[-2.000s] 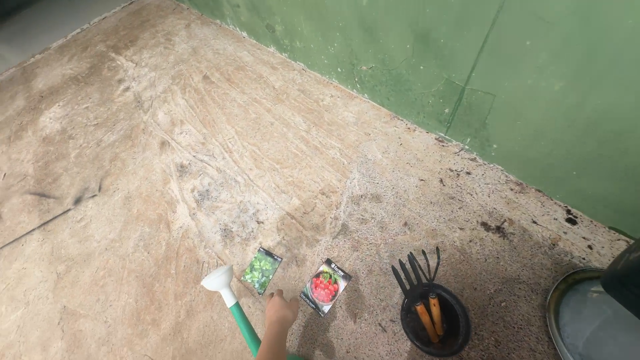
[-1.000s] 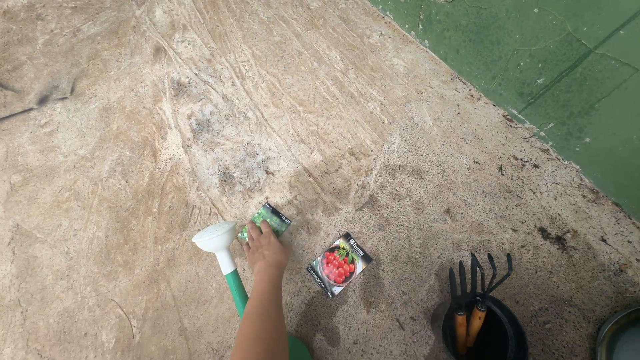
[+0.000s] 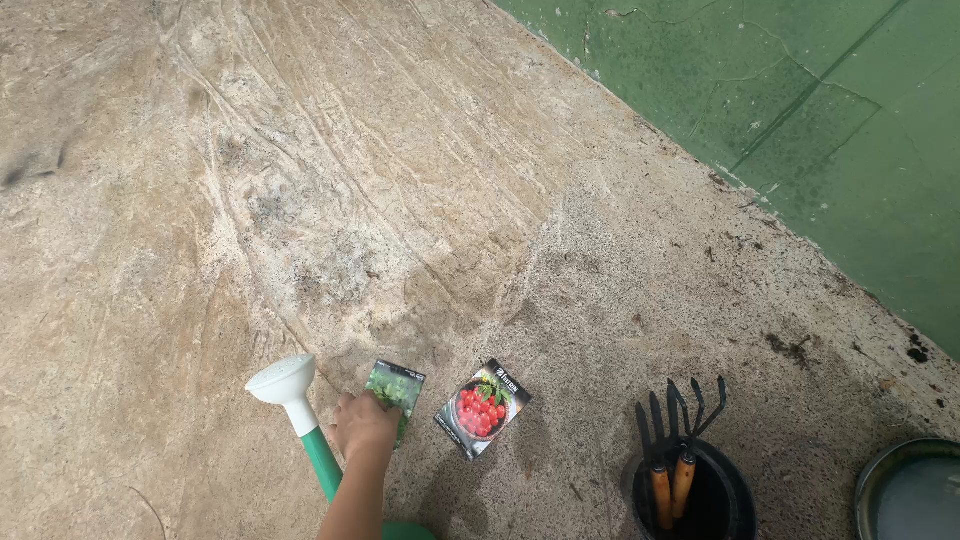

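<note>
My left hand [image 3: 365, 426] reaches in from the bottom, its fingers bent over the lower left part of a seed packet with green leaves [image 3: 405, 388]. Whether they grip it is hidden. A second seed packet, picturing red cherry tomatoes [image 3: 482, 409], lies tilted on the floor to the right, apart from the hand. Left of the hand is the white sprinkler head [image 3: 281, 379] of a watering can, with a green spout [image 3: 322, 459] running behind my forearm. My right hand is not in view.
At the lower right, a small hand fork [image 3: 660, 487] and a hand cultivator [image 3: 684, 480] with wooden handles stand in a black pot [image 3: 739, 499]. A round metal-rimmed container [image 3: 870, 480] is at the right edge. A green wall [image 3: 810, 150] borders the concrete floor [image 3: 420, 225].
My left hand has moved from below the leafy packet onto its left side. That packet has turned between the frames. The view has shifted.
</note>
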